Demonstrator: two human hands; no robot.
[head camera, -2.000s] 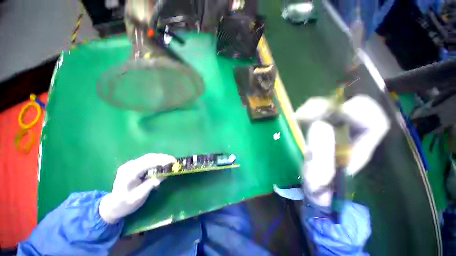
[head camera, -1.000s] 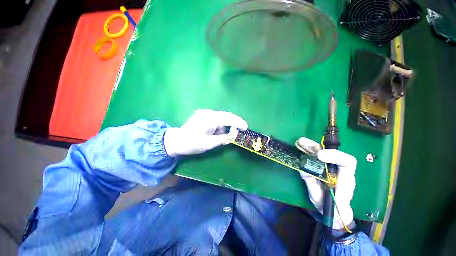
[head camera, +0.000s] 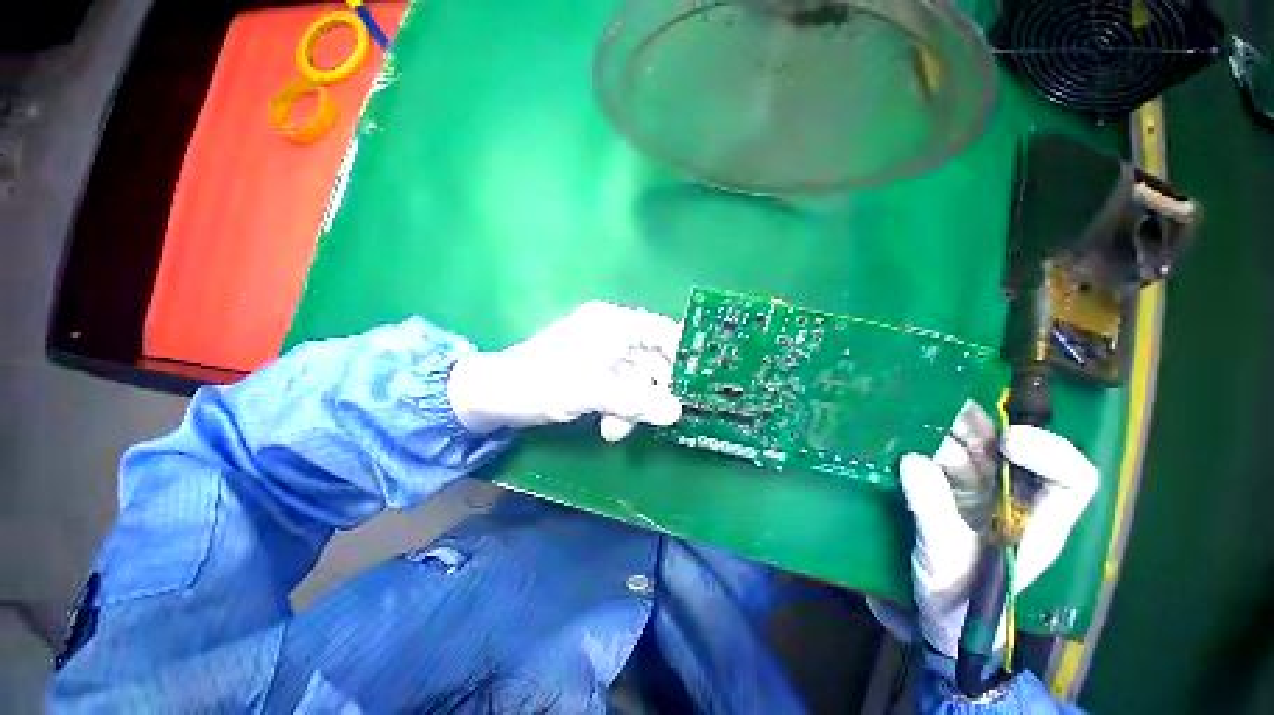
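A green circuit board (head camera: 838, 391) is held above the green mat, its flat solder side facing me. My left hand (head camera: 580, 370), in a white glove, grips the board's left end. My right hand (head camera: 992, 510), also gloved, holds a soldering iron (head camera: 989, 601) with a dark handle and a yellow-green wire along it. The iron points up past the board's right end; its tip is hard to make out against the dark stand. The right fingertips are at the board's lower right corner; whether they touch it is unclear.
A clear round hood (head camera: 796, 98) hangs over the mat (head camera: 489, 182). The iron stand (head camera: 1083, 210) with its yellow-brown sponge (head camera: 1083, 305) and a black fan (head camera: 1104, 49) are at the right. Yellow rings (head camera: 333, 49) lie on a red surface at the left. A dark green conveyor (head camera: 1223, 419) runs beyond the yellow edge.
The board has turned from edge-on, components showing, to its flat solder side. My right hand and the iron have moved right and slightly down. Earlier, my right hand was over the conveyor.
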